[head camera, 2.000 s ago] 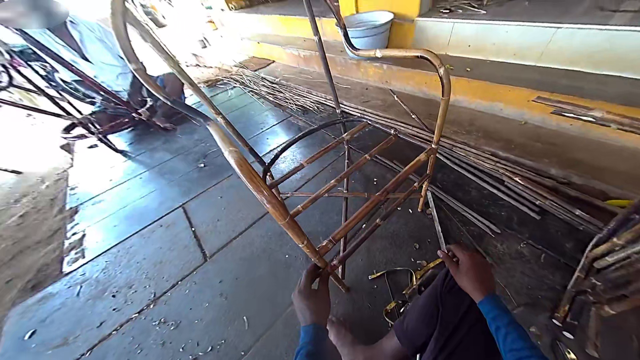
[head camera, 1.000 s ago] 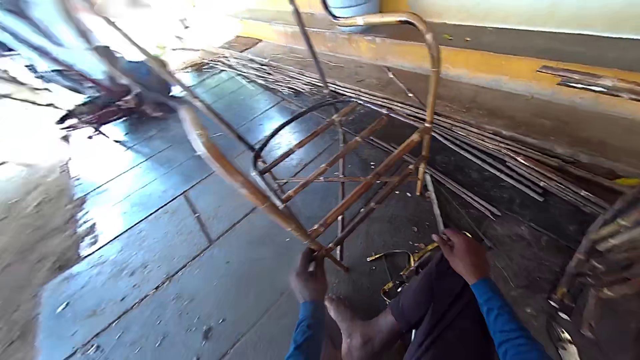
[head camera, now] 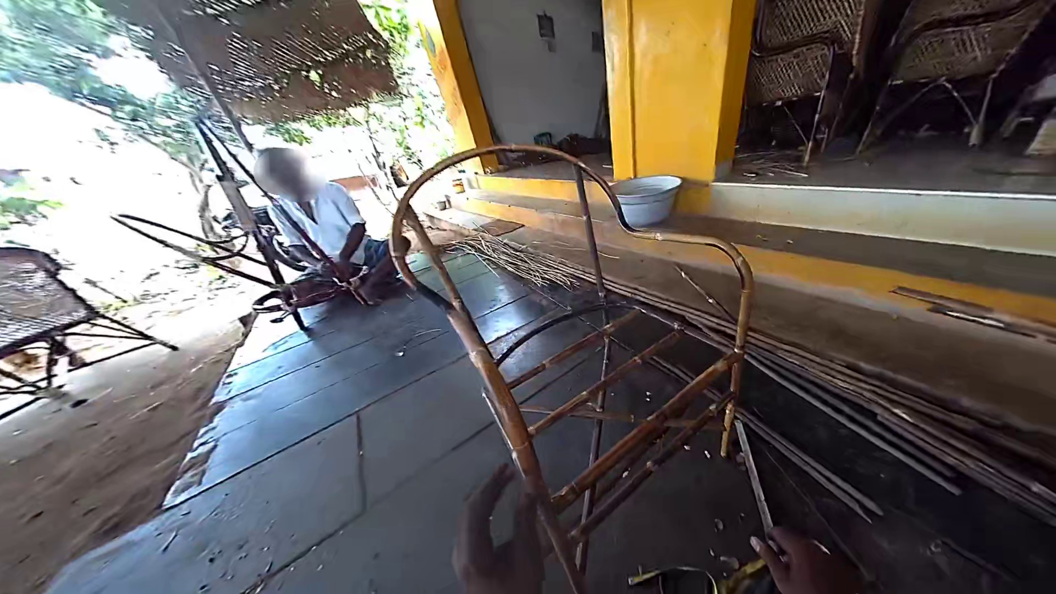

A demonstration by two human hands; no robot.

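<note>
A cane chair frame (head camera: pixel 606 379) with a looped back and arm stands tilted on the slate floor before me. My left hand (head camera: pixel 497 532), blurred, has its fingers raised and spread beside the frame's near left pole; whether it touches the pole I cannot tell. At the bottom right, my right hand (head camera: pixel 813 565) holds a thin split cane strip (head camera: pixel 755 474), whose far end is near the chair's right front leg. A yellow tape measure (head camera: pixel 742 575) lies partly in view between my hands.
Long cane poles (head camera: pixel 874 396) lie along the step at right. A grey plastic tub (head camera: pixel 648 200) sits on the step by a yellow pillar (head camera: pixel 672 91). A seated person (head camera: pixel 326 223) is beside another frame at back left. A woven chair (head camera: pixel 41 305) stands at far left.
My left hand has come off the lower end of the near pole and its fingers have opened. The view has tilted up. My right hand keeps hold of the strip.
</note>
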